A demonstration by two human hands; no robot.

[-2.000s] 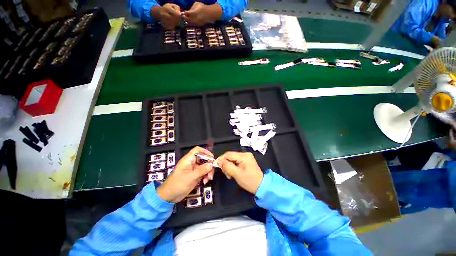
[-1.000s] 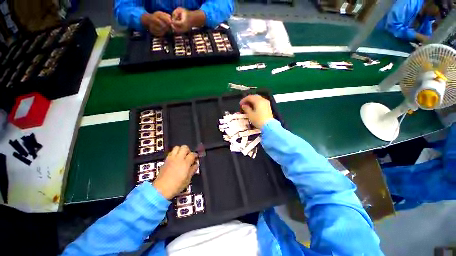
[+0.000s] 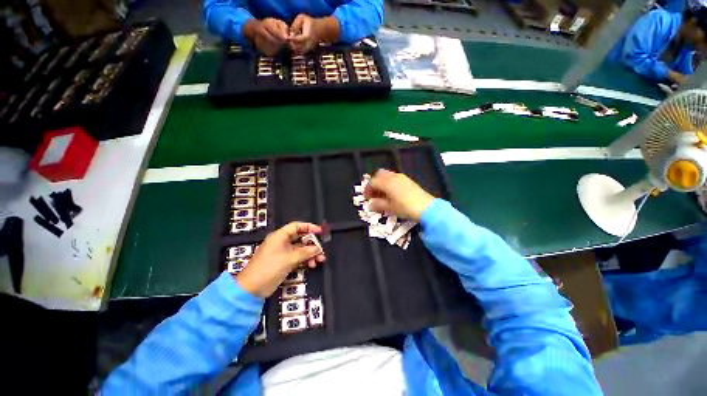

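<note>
The black compartment tray (image 3: 353,298) lies in front of me. Small modules with pale rims (image 3: 244,198) stand in columns in its left pockets. My left hand (image 3: 281,257) is over the tray's middle left and pinches a small module (image 3: 312,241) between thumb and fingers. My right hand (image 3: 397,195) is over the loose pile of white strips (image 3: 391,231), its fingertips down at the pile's upper part. The fingertips are partly hidden, so I cannot tell whether they grip a strip.
Strip parts with module ends (image 3: 512,109) lie scattered on the green belt (image 3: 310,128). Across it a coworker's hands work over a second black tray (image 3: 302,87) beside a clear bag (image 3: 426,62). A red box (image 3: 65,154) is at left, a fan (image 3: 612,203) at right.
Since the earliest frame my hands have parted; my right hand went to the strip pile. One more strip lies on the belt. My left hand has risen from the tray's modules with one module.
</note>
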